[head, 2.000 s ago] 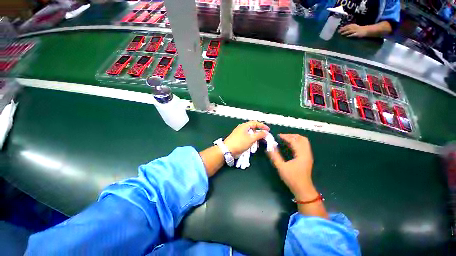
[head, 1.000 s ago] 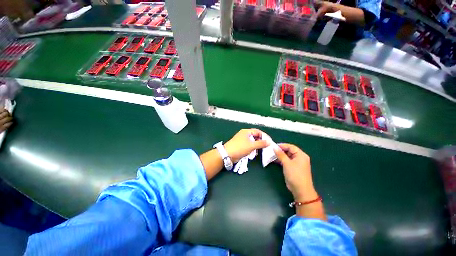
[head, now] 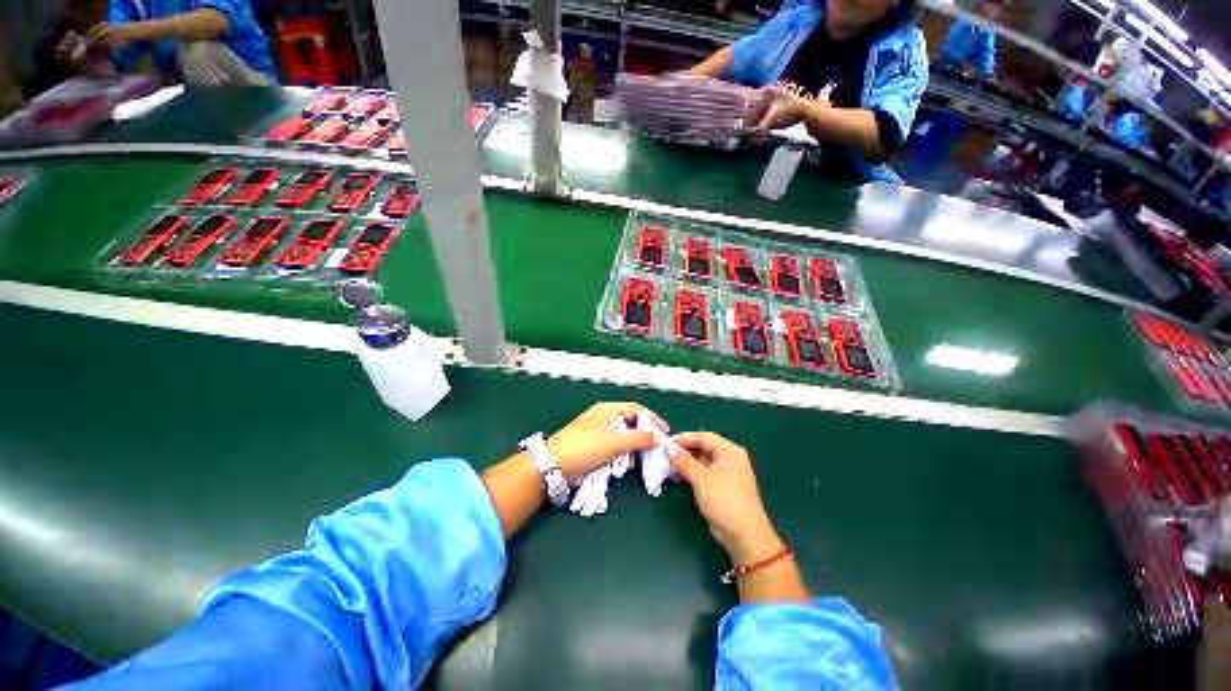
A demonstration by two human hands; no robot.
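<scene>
My left hand [head: 602, 443], with a white watch on its wrist, holds a crumpled white cloth [head: 594, 489] whose fingerlike ends hang below the palm. My right hand [head: 716, 479], with a red cord on its wrist, pinches another part of white cloth [head: 656, 467] near the left fingertips. Both hands are bare and close together above the dark green worktop [head: 594, 594]. Whether the white parts are one piece or two I cannot tell.
A white bottle [head: 402, 373] with a metal top stands left, near a grey post [head: 452, 203]. Phone trays [head: 736, 359] lie on the green conveyor beyond the pale rail [head: 756, 390]. Stacked trays [head: 1147, 567] stand at right. A person [head: 864, 95] opposite holds stacked trays.
The view has shifted right and up. Conveyor trays appear further left. The right hand, apart and blurred at first, has come to the cloth. The person opposite now holds up a stack.
</scene>
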